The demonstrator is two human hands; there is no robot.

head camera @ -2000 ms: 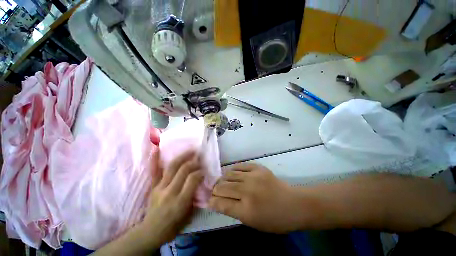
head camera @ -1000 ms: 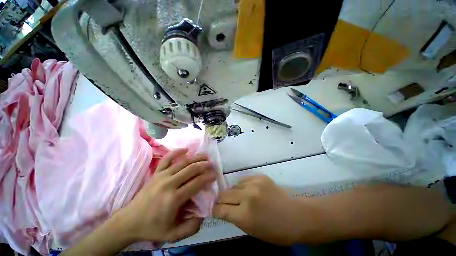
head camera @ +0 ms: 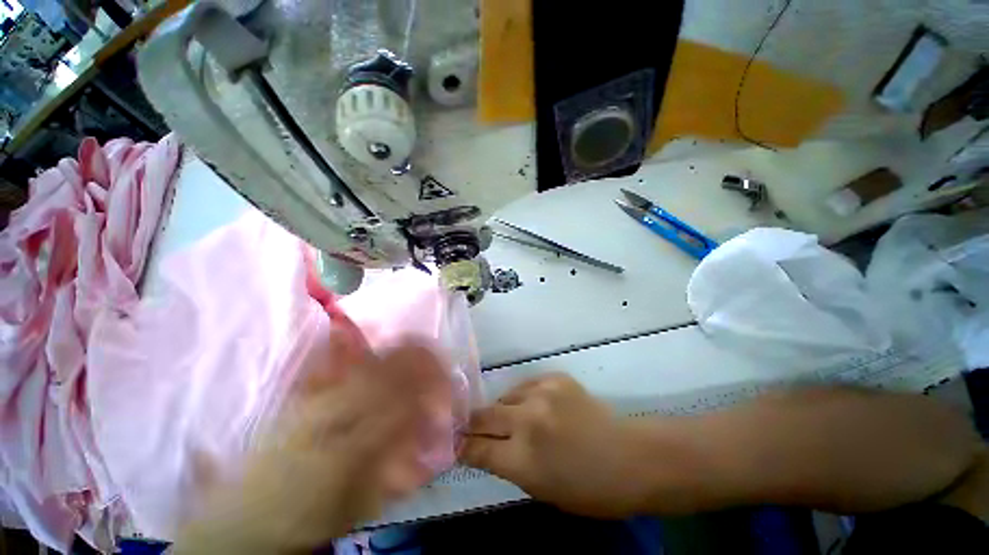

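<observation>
The pink garment (head camera: 195, 358) lies heaped at the left and runs under the presser foot (head camera: 464, 278) of the sewing machine (head camera: 282, 119). A sheer pale edge of cloth shows along its right side below the foot. My left hand (head camera: 369, 417) is motion-blurred over the garment left of that edge; its fingers are not clear. My right hand (head camera: 531, 439) has its fingertips closed on the cloth's right edge, near the table's front. The needle is hidden.
Tweezers (head camera: 559, 245) and blue thread snips (head camera: 667, 224) lie on the machine bed (head camera: 586, 314). White pieces (head camera: 775, 284) are piled at the right beside clear plastic. A small metal part (head camera: 746, 191) lies behind. A black strap holds a round disc (head camera: 602, 141).
The camera view has shifted slightly. My left hand has moved and blurred over the cloth, where its fingers lay spread before. My right hand stays at the cloth's right edge.
</observation>
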